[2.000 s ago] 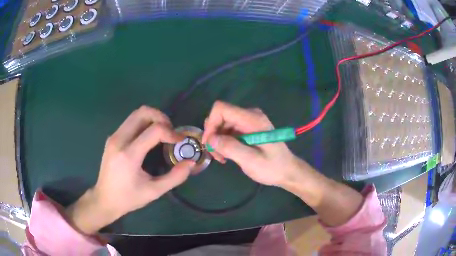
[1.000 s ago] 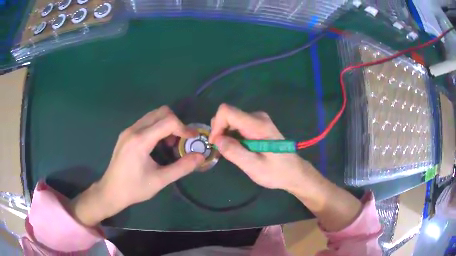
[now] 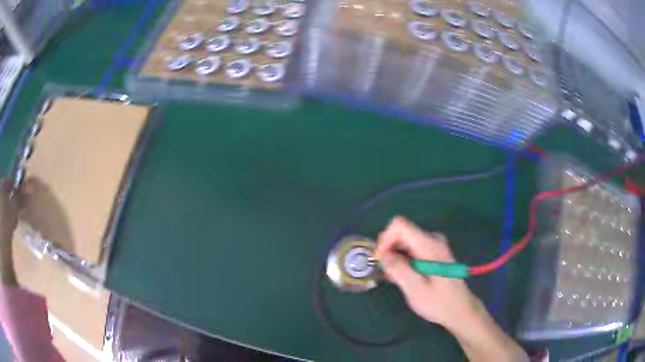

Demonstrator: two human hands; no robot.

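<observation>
The round contact base lies on the green mat right of centre. A small round component sits on top of it. My right hand grips the green test probe, with its tip side at the right edge of the component. A red lead runs from the rear of the probe. My left hand is at the far left edge, blurred and partly cut off, beside the tray with a bare tan liner; its fingers cannot be made out well.
A tray of round components stands at the back left, and stacked clear trays with more discs stand at the back. The right-hand tray is at the right. A dark cable loops around the base.
My left hand has left the component and moved to the far left. The view has swung left, showing the left tray. My right hand still holds the probe at the component.
</observation>
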